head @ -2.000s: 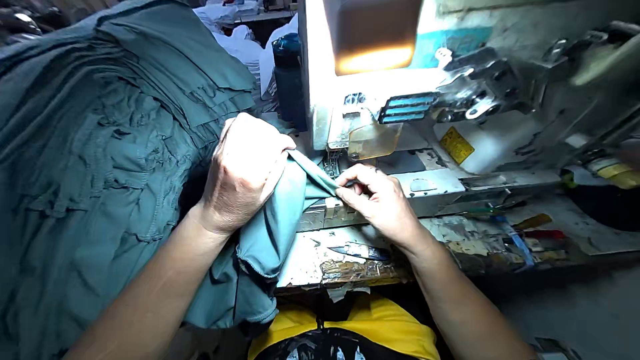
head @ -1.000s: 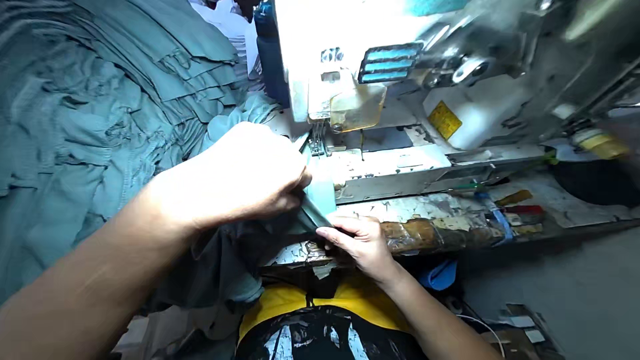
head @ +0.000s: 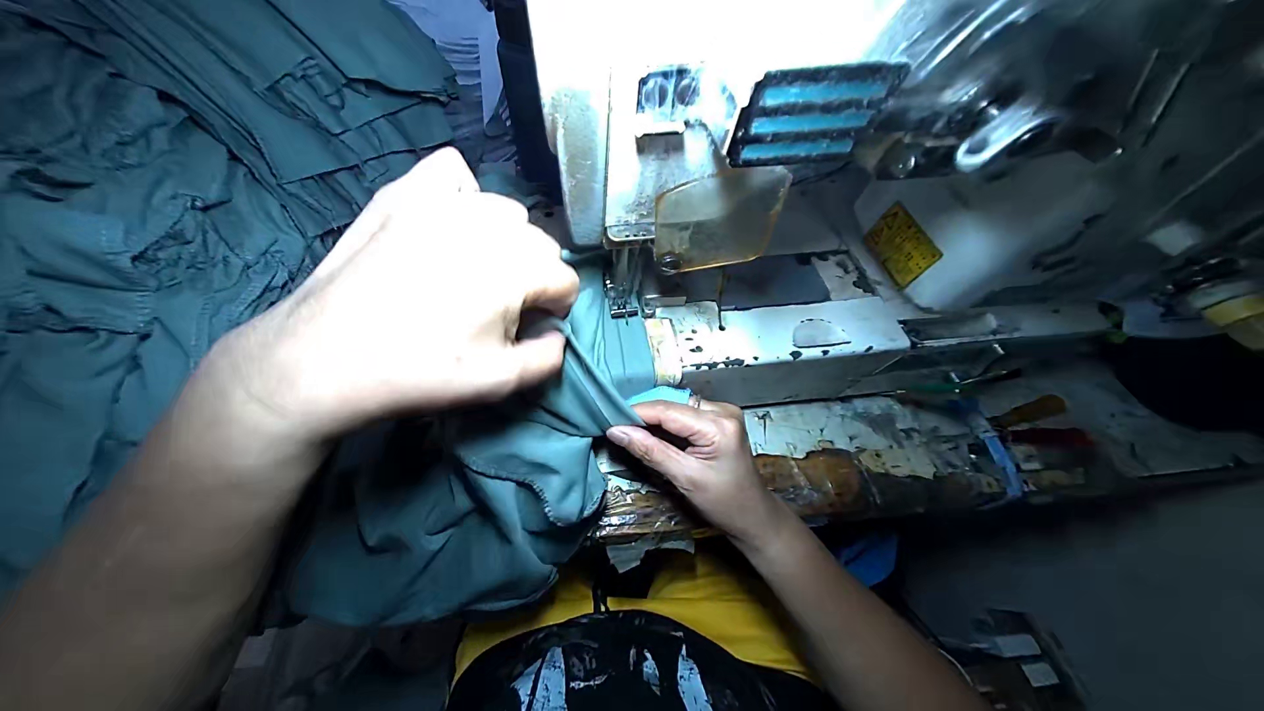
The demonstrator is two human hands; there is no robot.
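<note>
My left hand (head: 434,286) grips a fold of a grey-green fabric garment (head: 533,464) just left of the sewing machine's needle area. Between thumb and fingers, my right hand (head: 691,449) pinches the lower end of the same fold, in front of the machine bed. The cloth is stretched between both hands, and part of it lies flat beside the presser foot (head: 622,286) of the industrial sewing machine (head: 583,128). Whether the foot rests on the cloth cannot be told. A clear yellowish plastic guard (head: 721,217) hangs right of the needle.
A large heap of grey-green garments (head: 118,227) fills the left side. The machine's white bed (head: 790,341) extends right, behind a worn, taped table edge (head: 839,484). Tools, one a screwdriver with an orange handle (head: 1032,410), lie at the right. White fabric (head: 459,49) shows behind.
Both hands keep hold of the fabric throughout. Compared with two seconds ago, cloth now lies flat beside the presser foot. The view has moved nearer to the machine.
</note>
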